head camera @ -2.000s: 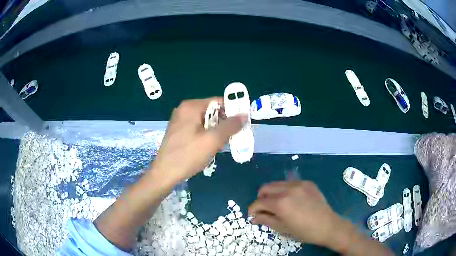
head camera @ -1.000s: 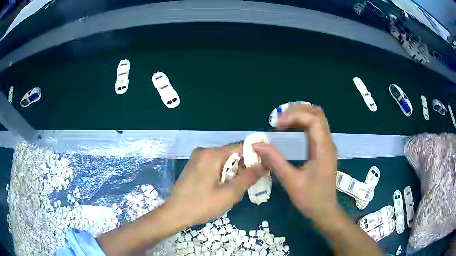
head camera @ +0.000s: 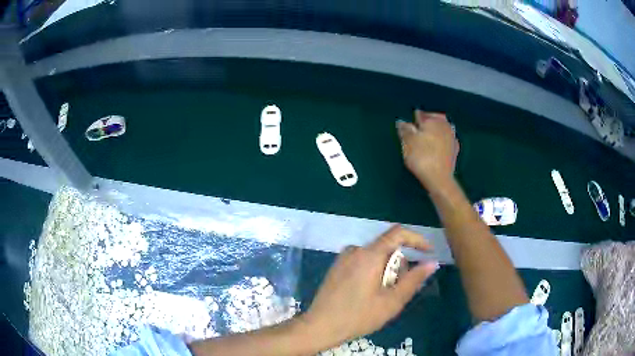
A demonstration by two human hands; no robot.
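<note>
My left hand [head camera: 369, 281] is above the belt's near rail, thumb and index finger apart, with a white base [head camera: 393, 269] held in the palm. My right hand [head camera: 430, 146] is stretched out over the dark green belt, fingers bent; whether anything is in or under it cannot be told. Two white bases, one upright in view [head camera: 271, 129] and one slanted [head camera: 336, 160], lie on the belt left of my right hand. A printed white shell [head camera: 496, 211] lies on the belt right of my right forearm. Small white pieces [head camera: 362, 348] are heaped at the bottom edge.
An open clear bag [head camera: 209, 254] spills white pieces at left, below a grey post [head camera: 52, 132]. The pale near rail [head camera: 327, 233] crosses the view. More shells and bases lie at both belt ends. Several bases [head camera: 566, 332] and a full pinkish bag [head camera: 613, 285] are at lower right.
My hands have parted; my right hand has moved up over the belt. The base they both touched no longer shows. The view has shifted, with the belt items lower and further right.
</note>
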